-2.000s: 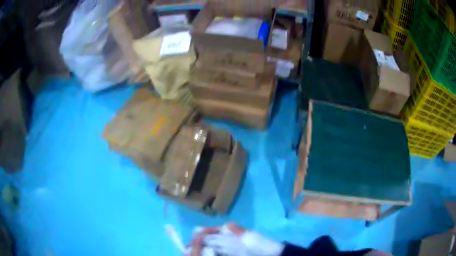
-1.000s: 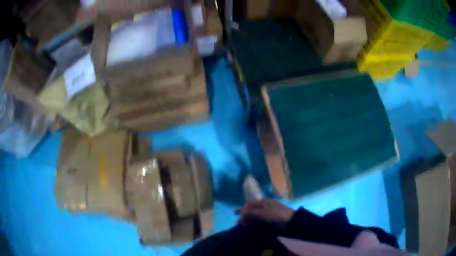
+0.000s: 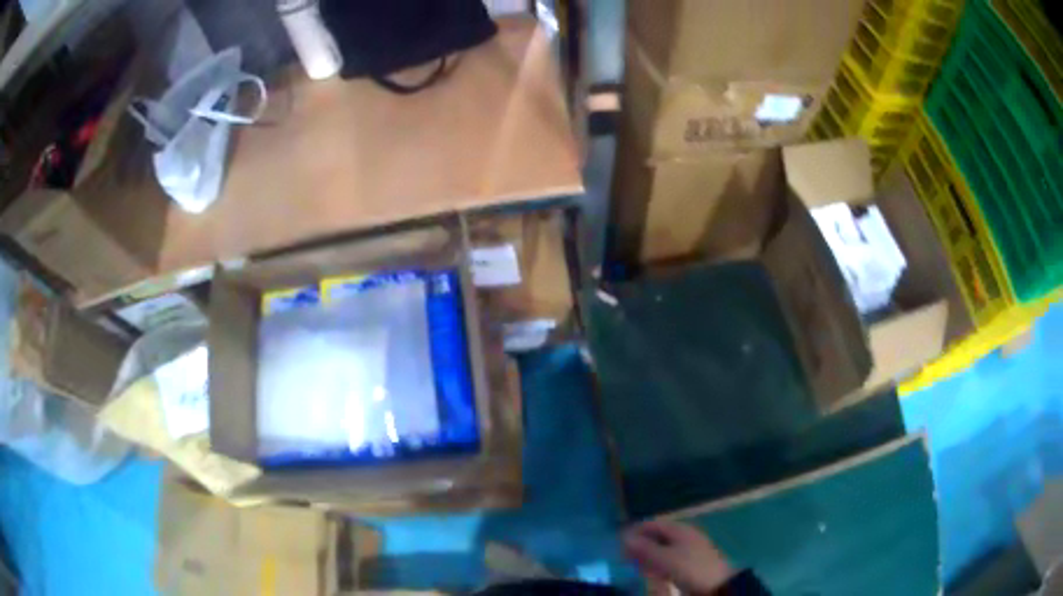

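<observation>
My right hand (image 3: pixel 676 557) is bare and blurred at the bottom edge, by the corner of the near green-topped stand (image 3: pixel 816 524). Its fingers are partly hidden, and I cannot tell whether it holds anything. My left hand is not in view; a dark piece of clothing shows at the bottom edge. An open brown carton (image 3: pixel 233 361) stands ahead on the left, with flat white, shiny items (image 3: pixel 338 378) and blue-and-yellow printed edges inside. Behind it, a wooden shelf (image 3: pixel 385 157) bears a white bottle (image 3: pixel 309 41), a black bag (image 3: pixel 408 35) and a thin white bag (image 3: pixel 198 146).
A second dark green top (image 3: pixel 699 361) adjoins the near stand. An open carton with white papers (image 3: pixel 860 256) stands on its right. Brown cartons (image 3: pixel 729 116) and yellow and green crates (image 3: pixel 1002 175) stand behind. Brown cartons (image 3: pixel 239 541) lie on the blue floor at lower left.
The view has moved forward and up to the shelf. Two seconds ago a white glove covered a hand; one second ago my bare right hand was by a white object, which I cannot make out now.
</observation>
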